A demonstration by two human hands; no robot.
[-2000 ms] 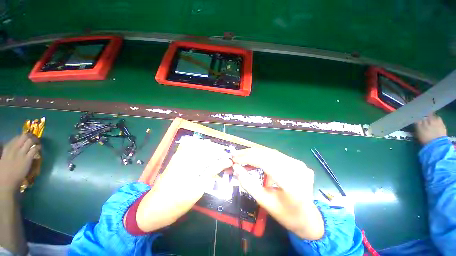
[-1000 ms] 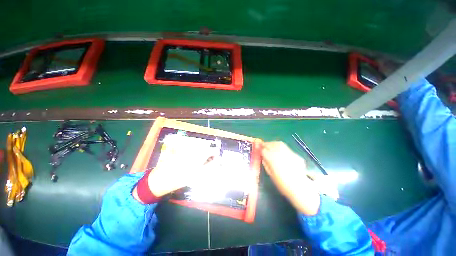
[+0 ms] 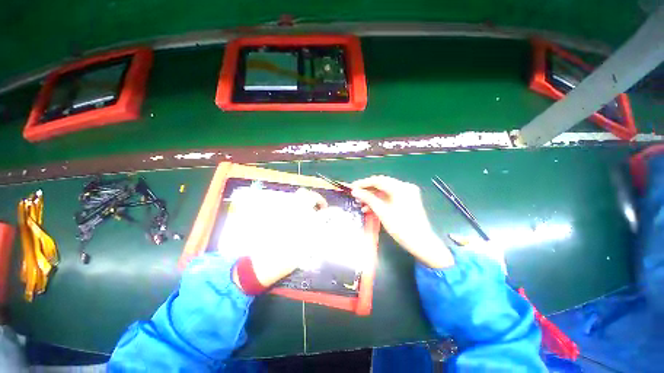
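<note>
An opened tablet (image 3: 320,280) lies in a red-orange holding tray (image 3: 196,237) in front of me, tilted slightly. Glare washes out much of its inside. My left hand (image 3: 280,229) lies over the tablet's left and middle part. It is overexposed, and whether it holds anything is unclear. My right hand (image 3: 389,210) is at the tray's upper right corner. Its fingertips pinch a thin dark part (image 3: 332,181) that points up and left over the tray's far edge. I cannot tell exactly what this part is.
Dark lead parts (image 3: 113,204) lie in a pile left of the tray, with orange flex cables (image 3: 36,248) farther left. Tweezers (image 3: 460,207) and a red-handled tool (image 3: 550,328) are at right. Behind the rail (image 3: 320,149) are three trayed tablets (image 3: 291,105) and a pale post (image 3: 582,91).
My right hand has moved from the tray's right side to its upper right corner, and a thin dark part now shows in its fingers. The neighbour's arm at right has drawn back from the post.
</note>
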